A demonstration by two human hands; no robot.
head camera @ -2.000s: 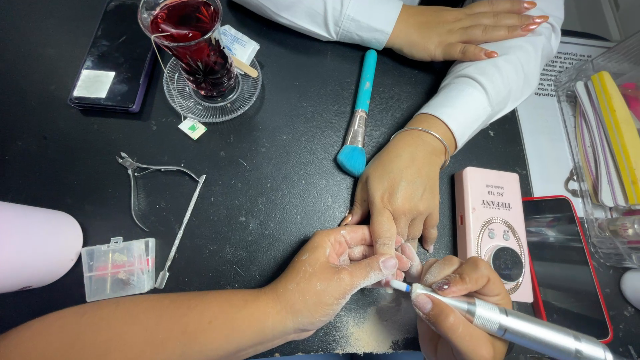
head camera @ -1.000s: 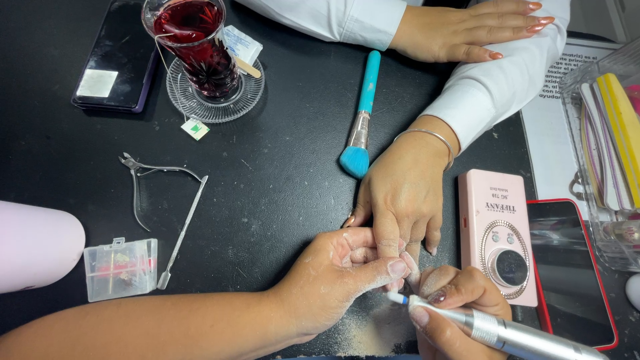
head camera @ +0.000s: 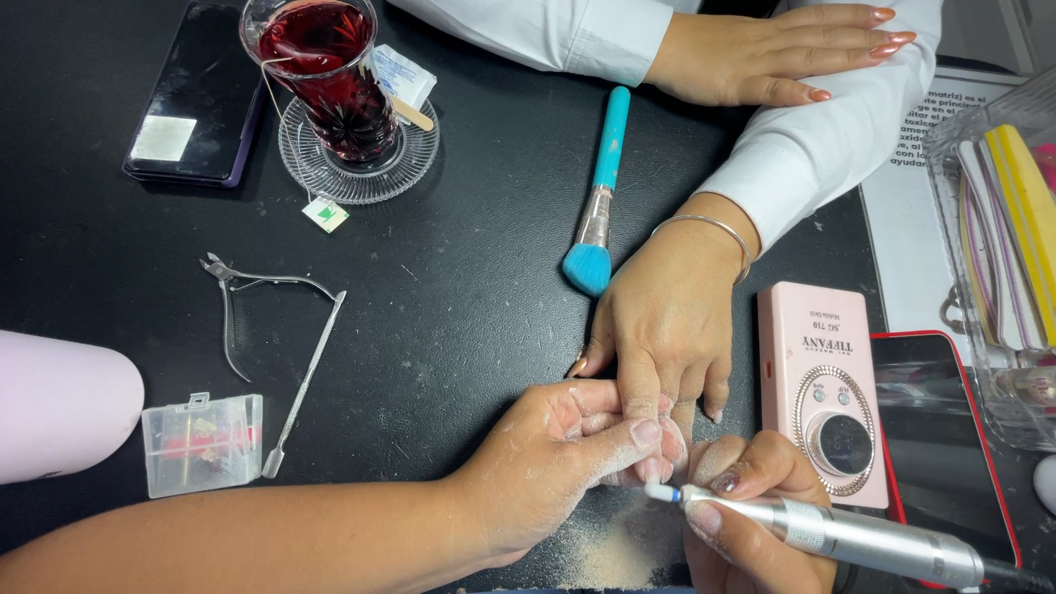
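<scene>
Dusty with pale powder, my left hand (head camera: 553, 462) grips a finger of another person's hand (head camera: 672, 305), thumb on top near the nail. My right hand (head camera: 759, 511) holds a silver electric nail drill handpiece (head camera: 874, 540) like a pen. Its white bit (head camera: 660, 492) with a blue band is at the tip of the held finger; whether it touches cannot be told. Pale filing dust (head camera: 615, 553) lies on the black table below. The pink drill control unit (head camera: 821, 396) sits right of the hands, and a blue powder brush (head camera: 602, 206) lies above them.
At left are cuticle nippers (head camera: 264, 285), a metal cuticle pusher (head camera: 305, 384), a small clear plastic box (head camera: 202, 445) and a pale pink rounded object (head camera: 62, 408). Farther back stand a glass of red drink (head camera: 330, 91) on a saucer and a dark phone (head camera: 198, 99). A red-edged phone (head camera: 945, 429) and a clear tray (head camera: 949, 165) of nail files are at right.
My left hand keeps hold of the other person's finger and my right hand keeps the drill. The bit and the hands have shifted only slightly.
</scene>
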